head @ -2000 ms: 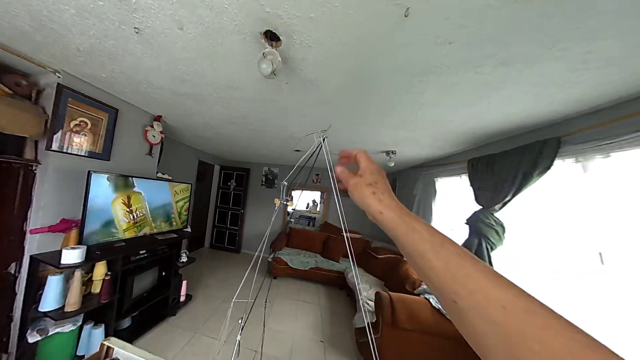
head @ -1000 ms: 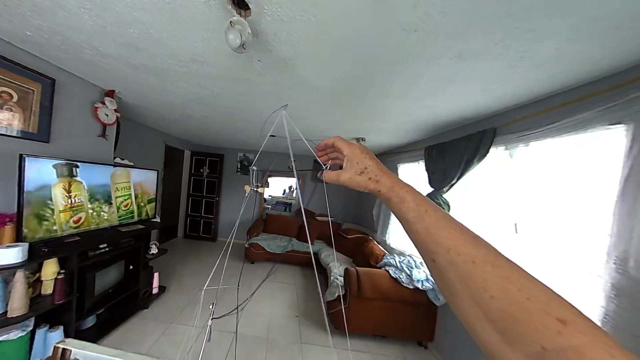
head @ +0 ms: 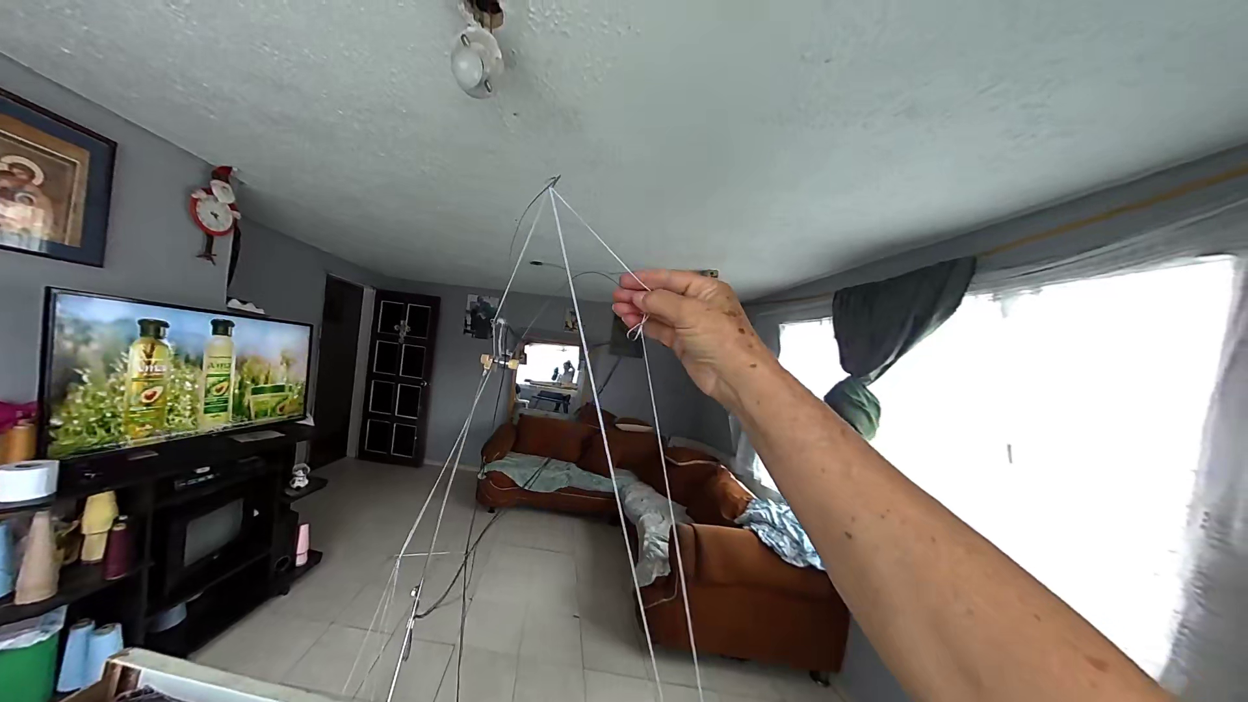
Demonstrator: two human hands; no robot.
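My right hand is raised at the middle right, its thumb and fingertips pinched on a white strand of yarn. That strand slopes down from the tip of a thin wire to my fingers, and a small loop or knot shows just under them. Below the hand the yarn hangs toward the bottom edge. A second white strand runs down from the wire tip. More strands pass a small metal yarn guide to the left. My left hand is out of view.
Brown sofas with cloths stand beyond the strands. At left, a television sits on a black stand that holds yarn cones. A pale frame edge shows at the bottom left. A light bulb hangs from the ceiling.
Two seconds ago my right hand was beside the wire's top with its fingers apart. Now it is lower relative to the tip, pinching yarn. The view has shifted.
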